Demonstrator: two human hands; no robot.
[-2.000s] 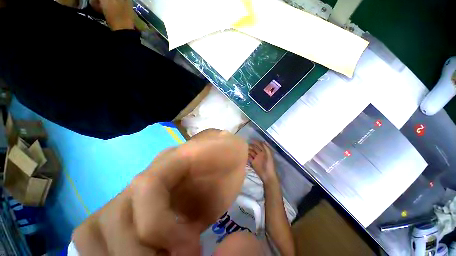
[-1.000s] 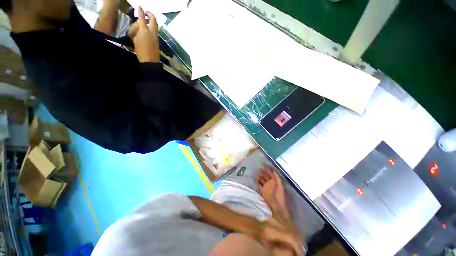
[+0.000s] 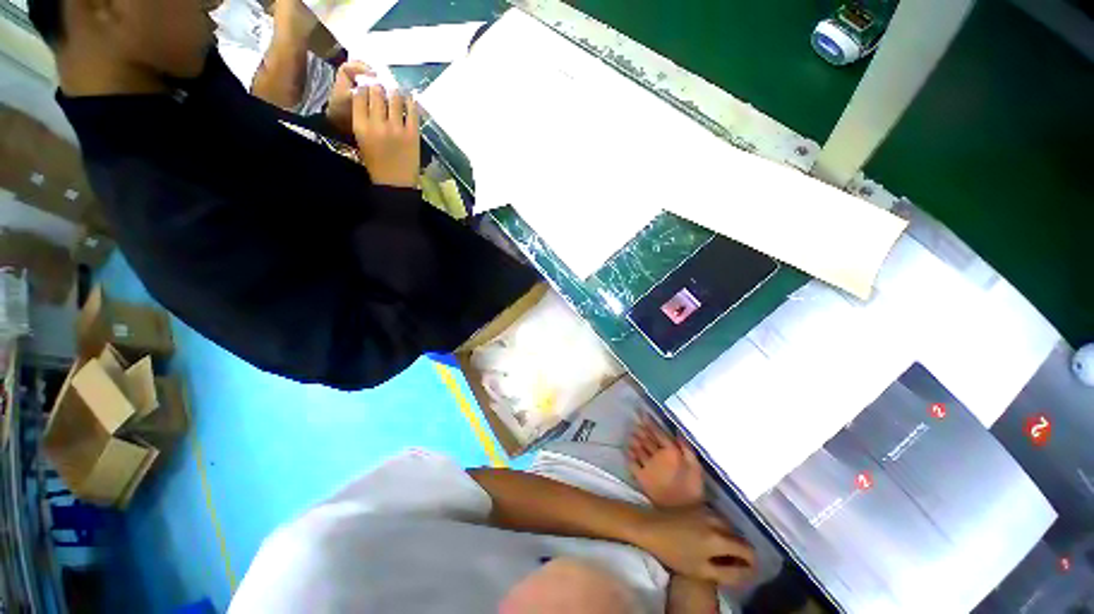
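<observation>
My left hand (image 3: 710, 547) lies across my right wrist and forearm, fingers slightly bent, with no object seen in it. My right hand (image 3: 667, 465) rests palm up by the bench edge, fingers apart, empty. Neither hand touches anything on the bench. The black phone (image 3: 702, 296) lies on the green bench top with a small lit picture. Large white sheets (image 3: 612, 132) lie beyond it, with a long pale yellow strip (image 3: 828, 228) beside it. Printed silver-grey sheets (image 3: 906, 480) with red numbered dots lie on the right.
A person in black (image 3: 288, 252) sits at the bench on the left, hands raised near small white material. An open carton (image 3: 546, 372) with whitish plastic sits below the bench edge. A white-and-green unit (image 3: 845, 34) is on the green conveyor (image 3: 744, 60). Brown boxes (image 3: 114, 414) stand on the blue floor.
My left hand has come down from near the camera onto my right forearm. The view has shifted. The neighbour's hands are closer together, and the white-and-green unit has come into view.
</observation>
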